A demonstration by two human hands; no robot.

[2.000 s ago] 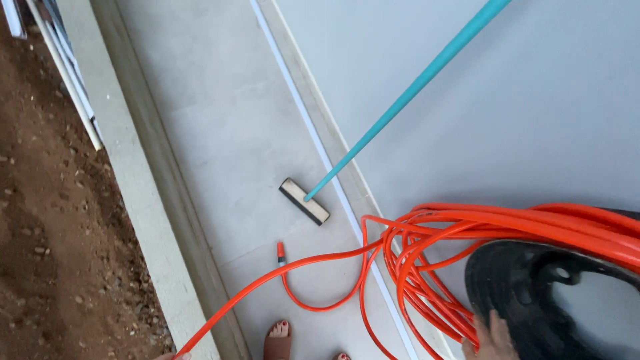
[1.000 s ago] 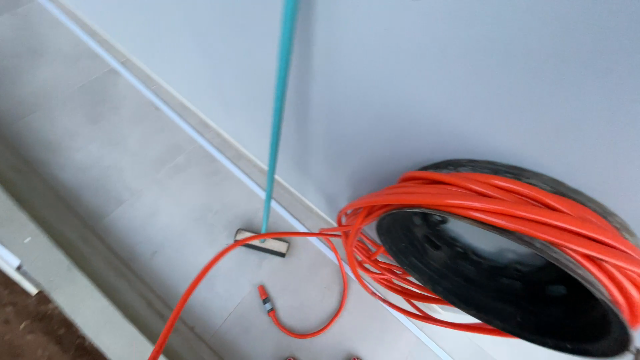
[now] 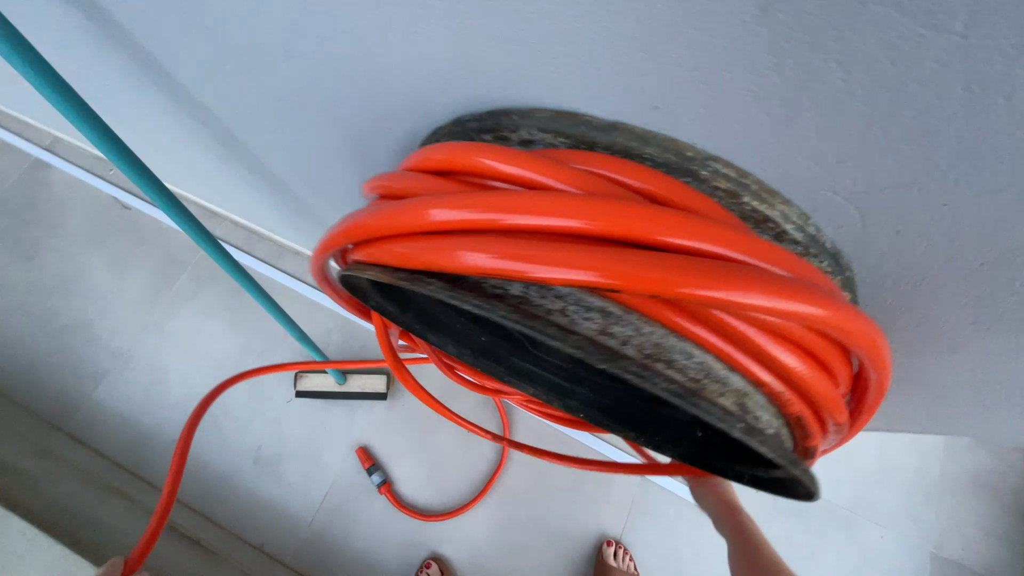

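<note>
Thick orange hose (image 3: 608, 264) lies in loops around a black wheel-shaped hose holder (image 3: 768, 472), which stands out from the grey wall. Some looser loops hang beneath it. At the bottom left edge, my left hand (image 3: 120, 567) is closed on a length of the orange hose; only a bit of the hand shows. My right hand (image 3: 708, 484) is under the lower rim of the holder, beside a hanging hose loop; its fingers are hidden. The hose end with its grey and orange connector (image 3: 374, 472) rests on the tiled floor.
A floor squeegee (image 3: 342, 386) with a teal handle (image 3: 184, 216) leans on the wall left of the holder. My sandalled feet (image 3: 616, 558) are at the bottom. A raised concrete edge (image 3: 40, 544) runs along the lower left.
The view has turned and come much closer to the hose holder. Two seconds ago my right hand was visible at the holder's front rim; now it is below it.
</note>
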